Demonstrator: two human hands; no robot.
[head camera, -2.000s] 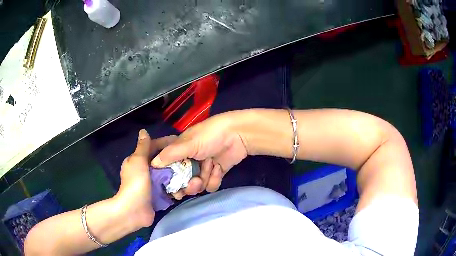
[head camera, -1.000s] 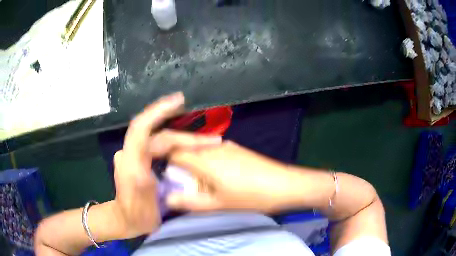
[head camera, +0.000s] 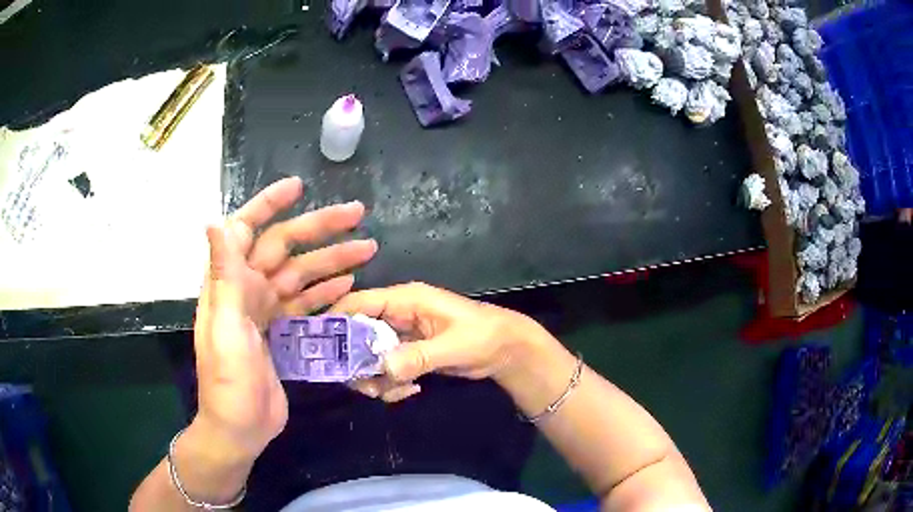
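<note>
My right hand (head camera: 430, 335) grips a joined piece by its grey-white ruffled part (head camera: 376, 340), between thumb and fingers. The piece's purple base (head camera: 312, 348) points left, its hollow underside with rectangular recesses facing up. My left hand (head camera: 265, 290) is open, fingers spread, palm beside the purple base's left end; it does not grip it. Both hands are above the lap, near the table's front edge. A small translucent white glue bottle (head camera: 342, 130) with a pink tip stands on the black table beyond the hands.
Purple bases (head camera: 466, 50) lie heaped at the table's far side, beside loose grey-white parts (head camera: 691, 55). A cardboard tray (head camera: 780, 230) of grey-white parts is at right. A gold cutter (head camera: 178, 106) lies on white paper (head camera: 130, 240) at left. Blue crates (head camera: 801, 415) are below right.
The hands have come apart. The left has opened; the right holds the piece, now with its purple underside showing. The view has shifted, bringing the purple heap into sight.
</note>
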